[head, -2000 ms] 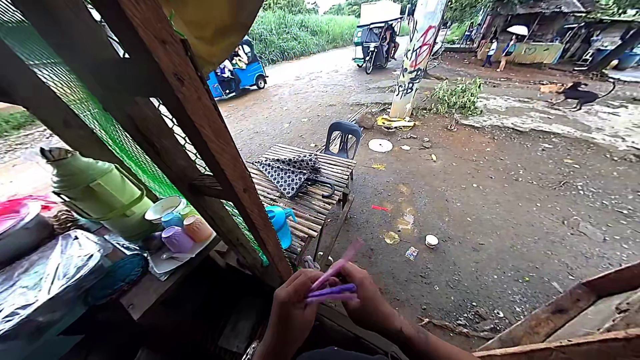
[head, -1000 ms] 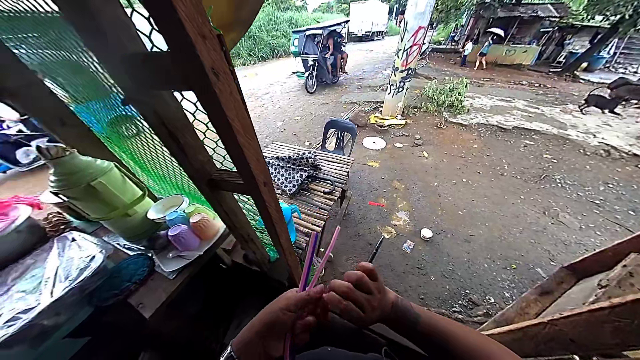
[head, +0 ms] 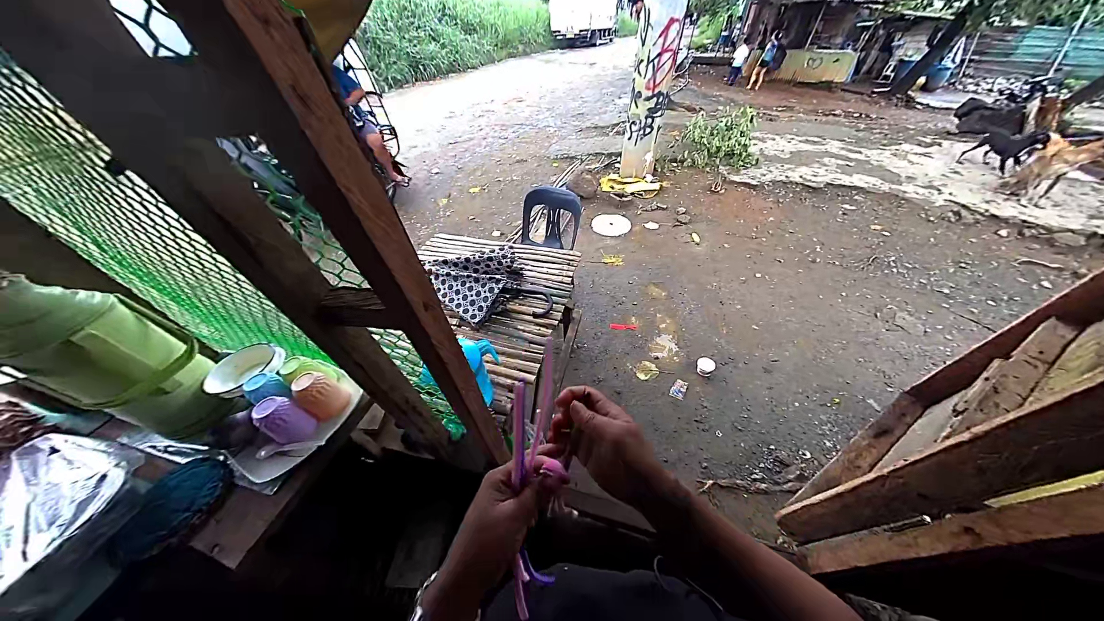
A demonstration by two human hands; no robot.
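Note:
In the head view my left hand, with a metal band at its wrist, grips several thin pink and purple strips that stand up above the fist and hang below it. A small pink bunched part shows at the top of the fist. Close on its right, my right hand has its thumb and fingers pinched at the strips; what exactly lies between them is too small to tell. Past the hands, a folded black-and-white patterned umbrella lies on a bamboo-slat table, near a light blue plastic item.
Left: wooden posts with green netting, a green padded jug, coloured cups on a tray, a plastic-covered container. Right: a wooden frame. Beyond: a dark plastic chair, a painted pole, dogs and people.
The strips lay crosswise between my hands two seconds ago and now point upward from my left hand. A dark thin item at my right fingertips one second ago no longer shows clearly. The tricycle has moved left.

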